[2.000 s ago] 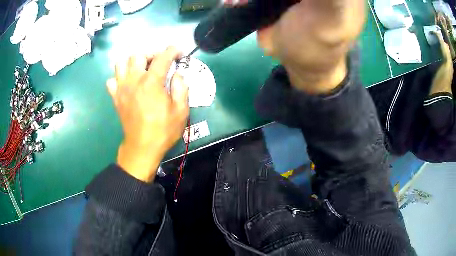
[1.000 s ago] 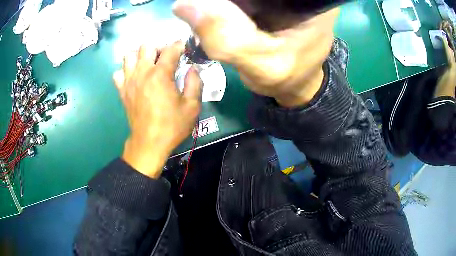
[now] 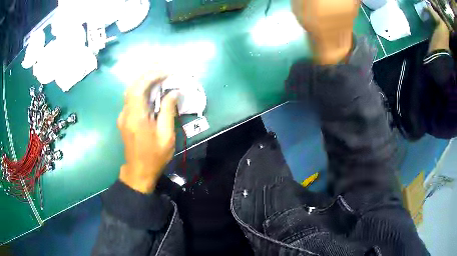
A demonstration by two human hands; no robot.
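Note:
A white plastic housing (image 3: 192, 98) lies on the green bench in front of me, partly washed out by glare. My left hand (image 3: 149, 125) grips its left side, thumb and fingers around a part there. A thin red wire (image 3: 184, 145) hangs from it over the bench edge. My right hand (image 3: 328, 25) is blurred and cut off by the top edge, well to the right of the housing. Whether it holds anything cannot be seen.
White housings (image 3: 75, 70) are heaped at upper left. A red wire bundle (image 3: 32, 155) with silvery ends lies at left. A dark green box (image 3: 200, 9) stands at the back. A label (image 3: 196, 127) is near the edge. Another person's hand (image 3: 441, 32) and white parts (image 3: 390, 22) are at right.
My right hand has moved up and right, away from the housing; the black driver seen in it before is out of view. My left hand still holds the housing. The view has shifted.

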